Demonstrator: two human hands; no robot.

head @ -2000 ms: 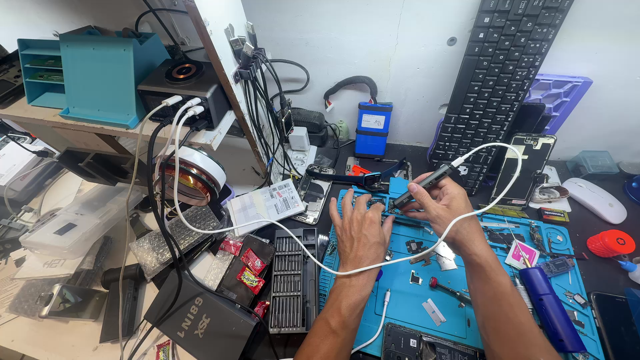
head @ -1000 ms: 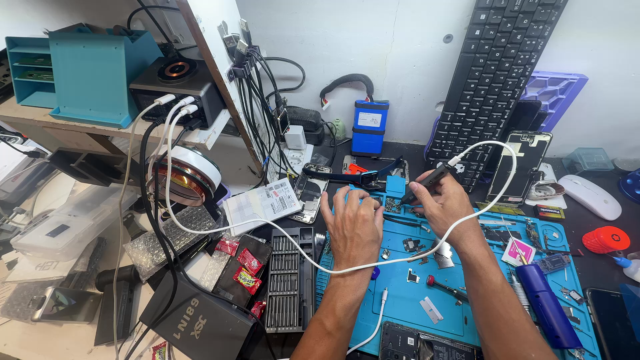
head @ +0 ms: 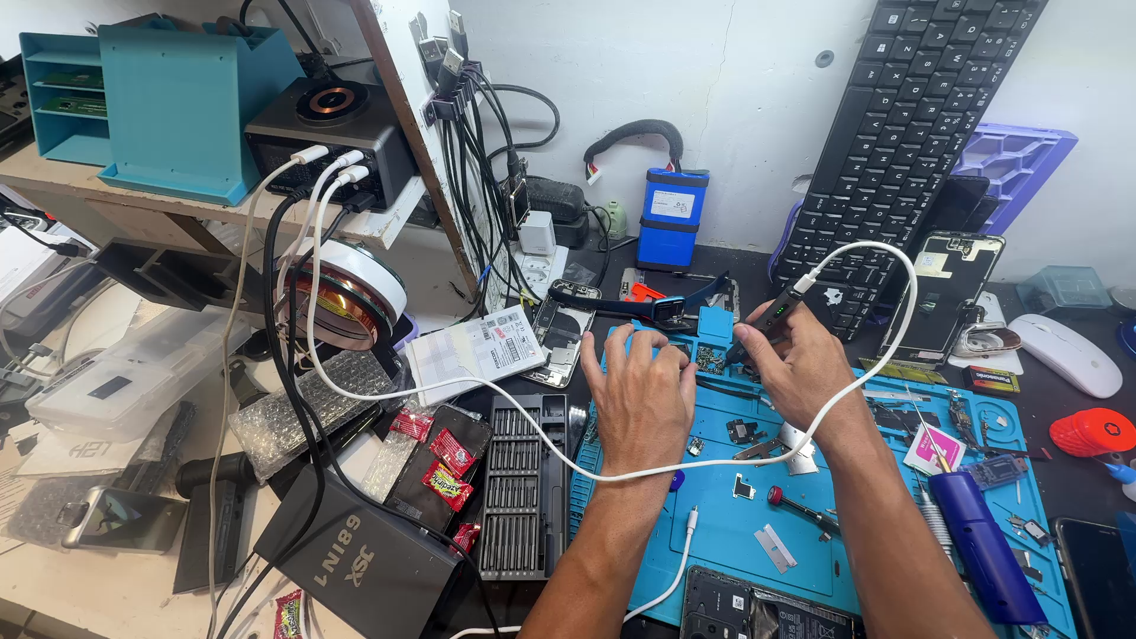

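My right hand point(head: 803, 364) grips a black pen-shaped electric tool point(head: 777, 315), with a white cable point(head: 612, 477) plugged into its upper end. The tool's tip points down at small parts point(head: 710, 358) near the back of the blue repair mat point(head: 719, 550). Left of them, my left hand point(head: 641, 399) rests palm down at the mat's back edge, fingers spread and bent; what lies under its fingertips is hidden. A smartwatch point(head: 667, 308) lies just behind the hands. An opened phone point(head: 754, 608) lies at the mat's front edge.
A bit set case point(head: 524, 488), red candy packets point(head: 451, 453) and a black box point(head: 355, 559) stand left of the mat. A keyboard point(head: 896, 151) leans on the wall behind. On the right are a blue-handled tool point(head: 985, 546), a white mouse point(head: 1065, 355) and a phone point(head: 1096, 568).
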